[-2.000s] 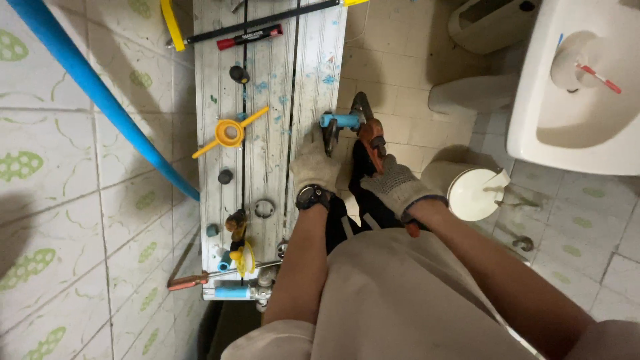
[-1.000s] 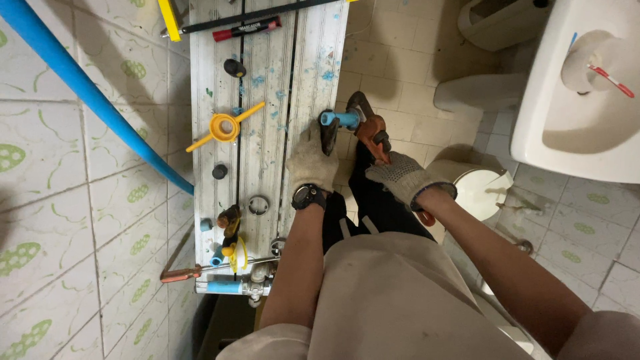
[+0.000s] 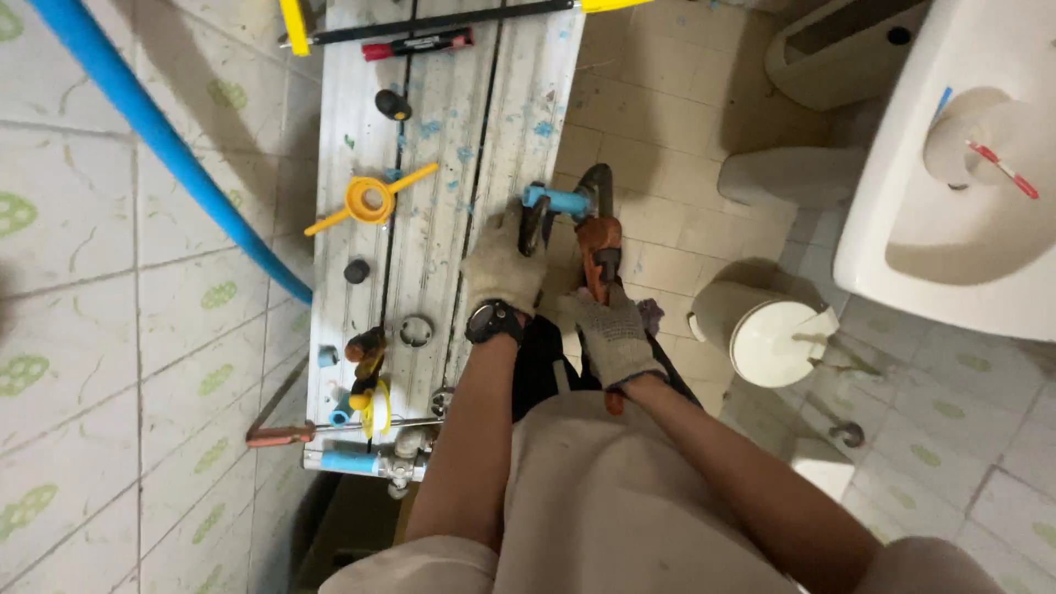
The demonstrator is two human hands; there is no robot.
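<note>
My gloved left hand (image 3: 505,268), with a black watch at its wrist, is closed on a dark-jawed tool (image 3: 535,224) at the right edge of the slatted metal bench (image 3: 429,206). That tool meets one end of a short blue pipe piece (image 3: 561,200). In my gloved right hand (image 3: 617,334) is an orange pipe wrench (image 3: 600,247), its dark jaw around the other end of the piece. The handle of the left tool is hidden by my glove. Left of my hands, a yellow round tool with two handles (image 3: 369,200) lies on the bench.
A hacksaw (image 3: 445,23), a red marker (image 3: 418,43), a screwdriver (image 3: 285,435), thread-seal tape (image 3: 378,410) and metal fittings (image 3: 402,454) lie on the bench. A blue hose or pipe (image 3: 177,161) runs along the tiled wall. At right are a washbasin (image 3: 866,223) and a white bin (image 3: 775,342).
My right hand and the orange pipe wrench have swung left, toward my body's middle, and the wrench now stands more upright in view. My left hand stays at the bench edge.
</note>
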